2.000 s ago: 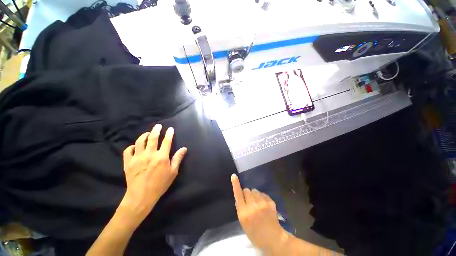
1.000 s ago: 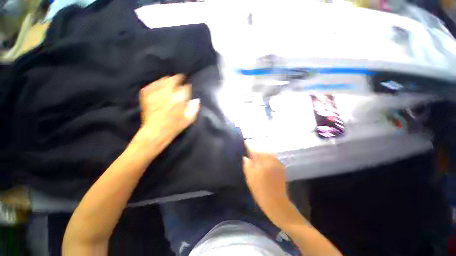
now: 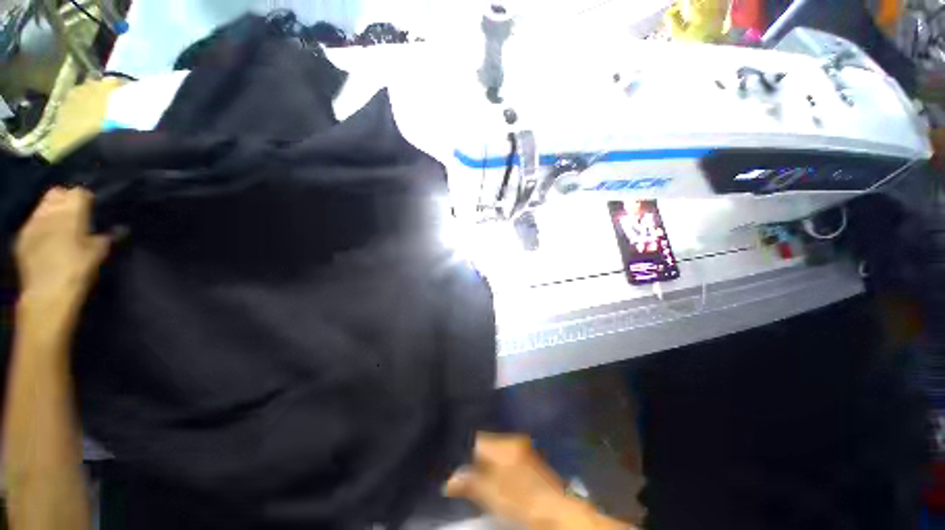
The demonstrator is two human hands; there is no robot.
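A large black garment piece (image 3: 280,311) lies in loose folds left of the sewing machine's lit needle area and over the table's front edge. My left hand (image 3: 64,243) is at its far left edge, fingers curled over a fold of the cloth and gripping it. My right hand (image 3: 518,481) is blurred at the cloth's lower right edge, fingers bent and thumb against the cloth; whether it pinches the cloth I cannot tell. The white sewing machine (image 3: 642,155) has a blue stripe. The cloth's right edge is beside the presser foot, and glare hides the needle.
A smartphone (image 3: 645,243) with a lit screen and a white cable (image 3: 684,302) lie on the machine bed (image 3: 560,362). Small coloured bits (image 3: 784,248) are at its right end. Black cloth (image 3: 756,414) hangs at right. Curly black trim (image 3: 337,33) lies behind.
My left hand has moved from the cloth's middle to its far left edge. My right hand has moved down and toward me. The cloth has shifted and bunched; the camera view has also moved.
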